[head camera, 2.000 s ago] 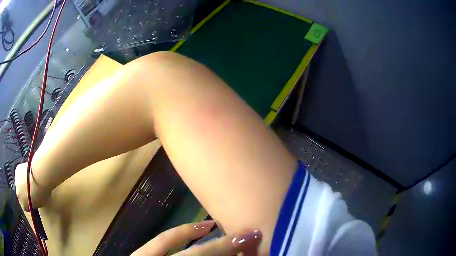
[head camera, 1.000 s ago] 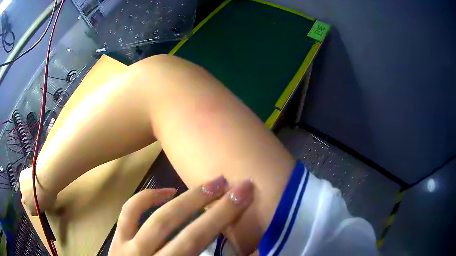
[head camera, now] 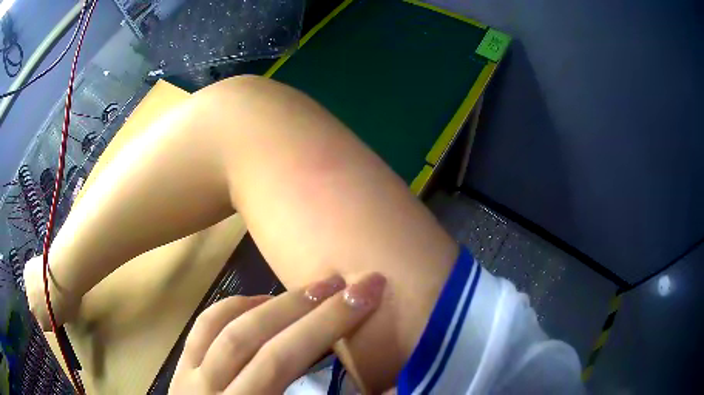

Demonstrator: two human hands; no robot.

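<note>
My right arm crosses the view, elbow bent at the top. My right hand is small at the far left, curled, its fingers mostly hidden. A black pen-like test probe sticks out below it, seemingly held. A red cable runs down across this hand. My left hand holds nothing; its fingertips touch my right upper arm near the white, blue-edged sleeve. A tan sheet lies under my right forearm.
Clear trays at the left hold dark discs in ribbed rows and loose wired discs. A clear tray stands at the back. The green mat has yellow edging and a green label. A grey wall is at the right.
My left hand has come up from the bottom edge since two seconds ago, and its fingertips now lie higher on my right upper arm. My right hand has shifted only slightly.
</note>
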